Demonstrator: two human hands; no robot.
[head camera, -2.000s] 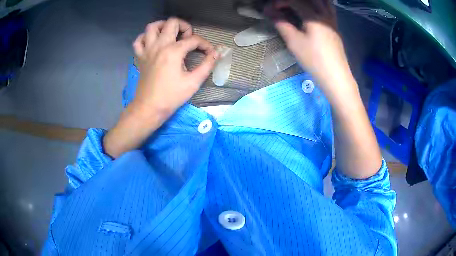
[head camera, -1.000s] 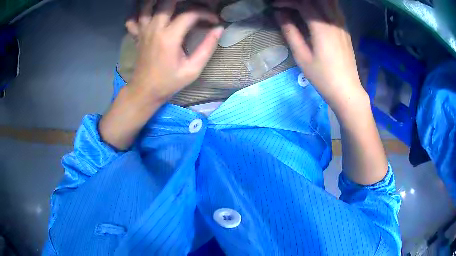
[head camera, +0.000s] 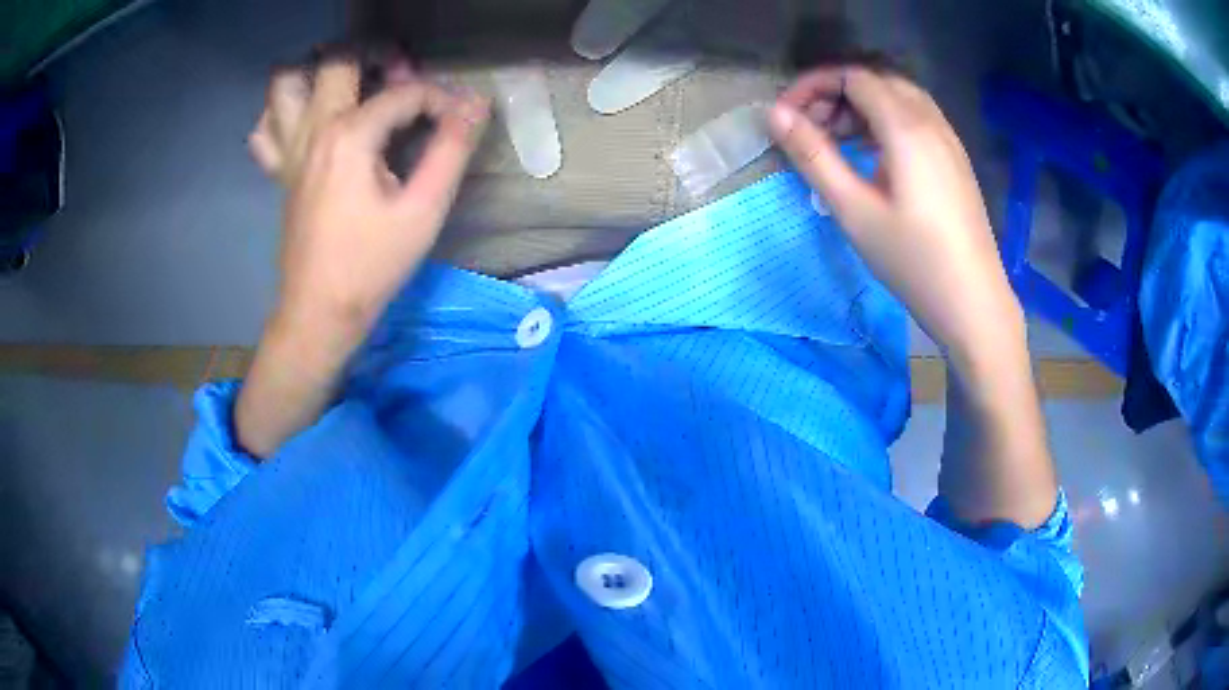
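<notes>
Translucent whitish finger cots lie on the brown ribbed trousers. One (head camera: 530, 124) lies beside my left fingertips, another (head camera: 644, 74) is at the upper middle, a third (head camera: 620, 19) is cut off by shadow at the top. One more (head camera: 721, 148) lies flat, its upper right end at my right fingertips. My left hand (head camera: 357, 175) is curled, thumb and index tips close together; nothing is clearly seen between them. My right hand (head camera: 883, 162) has thumb and index tips close together at that cot's end; whether they grip it is unclear. Other fingers are partly in shadow.
The blue smock (head camera: 701, 445) with white buttons fills the lower middle. A blue plastic stool (head camera: 1018, 229) stands at the right, beside another person's blue sleeve (head camera: 1193, 324). Grey floor with a yellow-brown stripe (head camera: 121, 364) shows. A green edge (head camera: 1173, 54) is at the upper right.
My left hand has moved left and down, uncovering a cot beside its fingertips. My right hand has come down to the cot at the right, its thumb and index tips closer together.
</notes>
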